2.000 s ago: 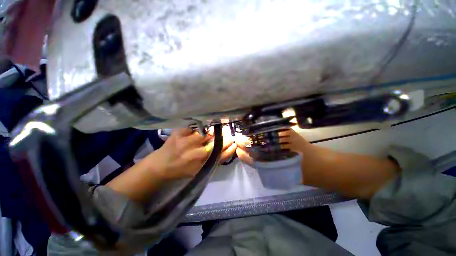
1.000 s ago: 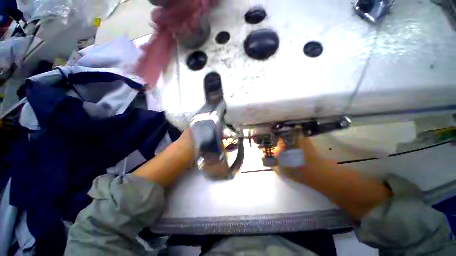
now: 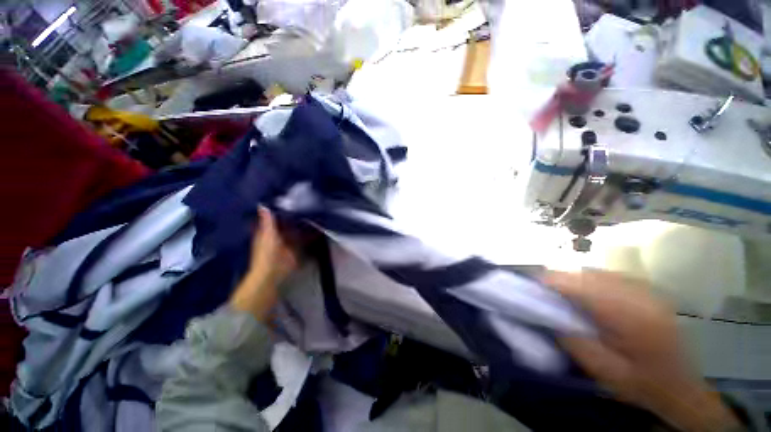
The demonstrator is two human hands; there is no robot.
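Observation:
A navy and pale grey-white garment (image 3: 440,283) stretches across the front of the machine table, blurred in places. My right hand (image 3: 634,337) grips its right end, in front of the sewing machine (image 3: 659,169). My left hand (image 3: 269,263) is at the garment's left part, beside the navy cloth (image 3: 292,169); its fingertips are partly hidden, so its hold cannot be told. The presser foot area (image 3: 582,236) is up and behind my right hand, lit by bright white light.
A large heap of striped pale and navy pieces (image 3: 118,278) lies at left. Dark red cloth (image 3: 51,160) is at far left. A reddish-pink scrap (image 3: 571,99) hangs on the machine head. Green-and-yellow-handled scissors (image 3: 734,59) lie at upper right.
The view has swung left and back from the machine. Both hands have left the needle area. My right hand now holds the garment stretched across the table front; my left hand is at the heap.

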